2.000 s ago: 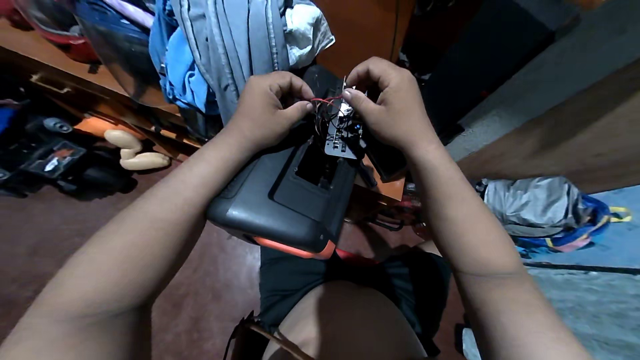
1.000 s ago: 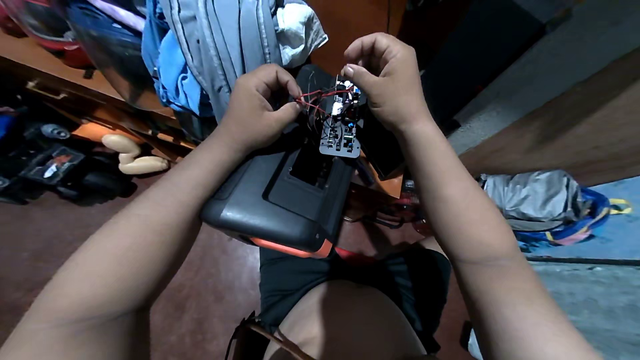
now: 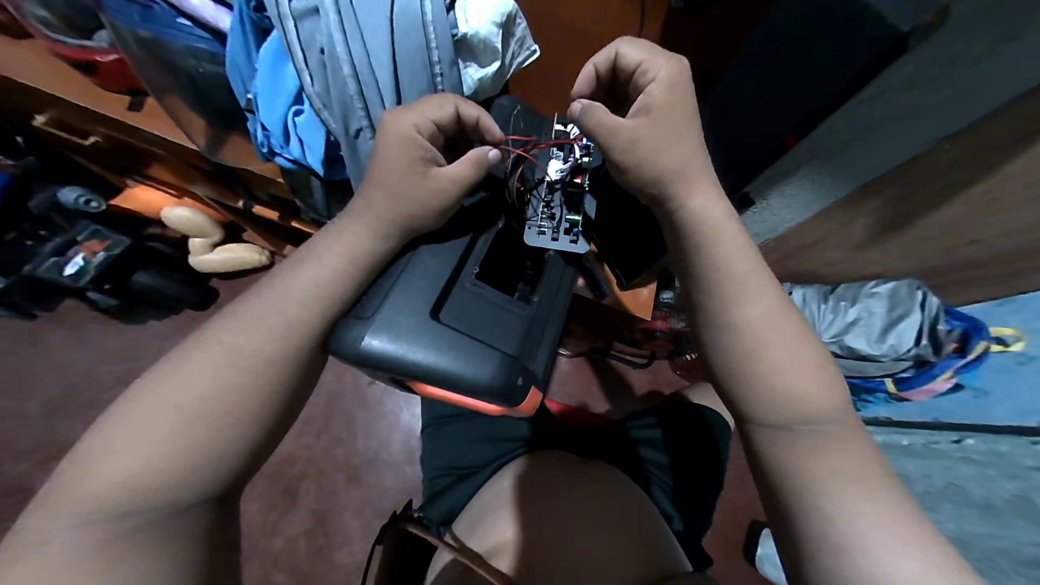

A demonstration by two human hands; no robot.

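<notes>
A black plastic case with orange trim point(image 3: 422, 333), probably a speaker, has a rectangular opening in its top panel. Above that opening stands a circuit board on a grey plate point(image 3: 561, 236), with white connectors and thin wires. My left hand point(image 3: 439, 158) pinches red wires point(image 3: 524, 146) between thumb and index finger, left of the board. At the board's upper end is my right hand point(image 3: 642, 114), its thumb and index fingertips close together at the board's top edge; whether they grip the board or a wire I cannot tell.
Grey and blue clothes point(image 3: 366, 65) hang behind my left hand. A wooden drawer unit point(image 3: 162, 154) stands at the left, with a black toy vehicle point(image 3: 106, 252) on the floor near it. On the right lies a grey and blue bag point(image 3: 886, 333). A dark flat object point(image 3: 630, 244) is beside the board.
The board was tilted between both hands and now shows more of its components. My right hand has moved up from the board's middle to its top end. My left hand stays at the wires.
</notes>
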